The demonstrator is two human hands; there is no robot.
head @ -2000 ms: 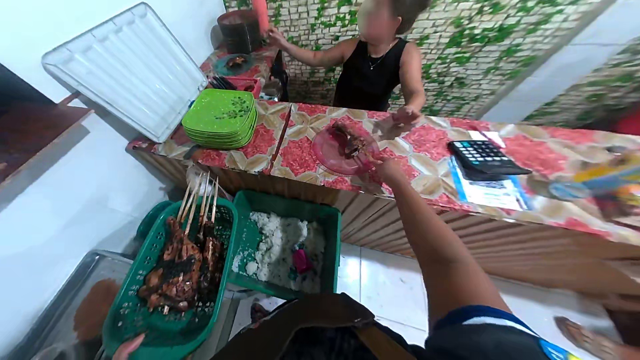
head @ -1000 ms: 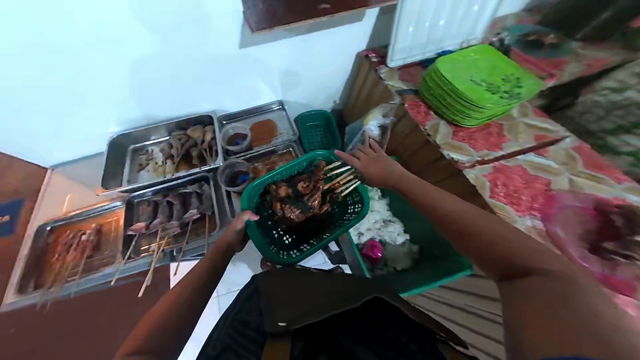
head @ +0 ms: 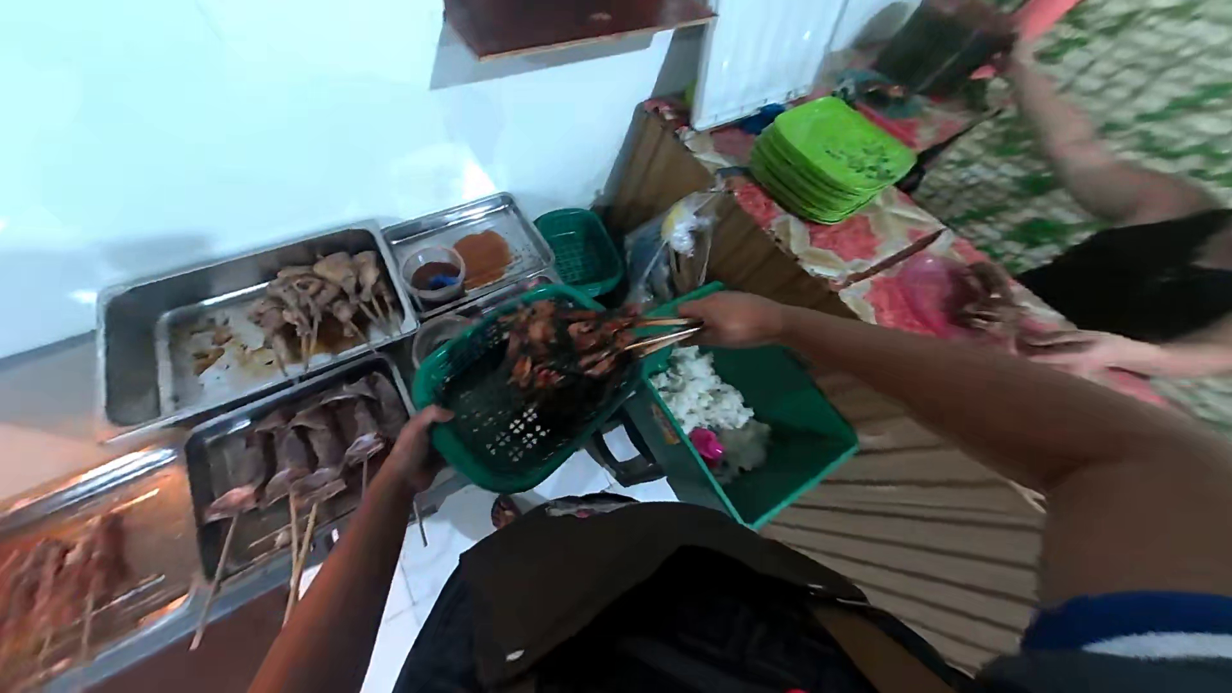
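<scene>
My left hand (head: pixel 420 449) grips the left rim of a green perforated plastic basket (head: pixel 491 474), which is tilted. My right hand (head: pixel 736 320) is closed on the bare ends of several wooden skewers (head: pixel 666 337) at the basket's right side. Dark, grilled meat (head: pixel 558 348) on these skewers lies over the basket; whether it touches the bottom cannot be told. Just below my right hand stands a green bin (head: pixel 804 423) with white rice (head: pixel 701 390) and a pink object (head: pixel 706 444) in it.
Metal trays (head: pixel 140 318) of skewered meat line the left side. Green plates (head: pixel 837 149) are stacked on the counter at right. Across it, a person in a black top (head: pixel 1136 274) reaches toward a pink plate (head: pixel 932 289) of food. A green basket (head: pixel 580 252) stands by the wall.
My right hand has gone from open beside the basket to closed on the skewers' ends. The view turned left from the counter to the trays between the first two frames.
</scene>
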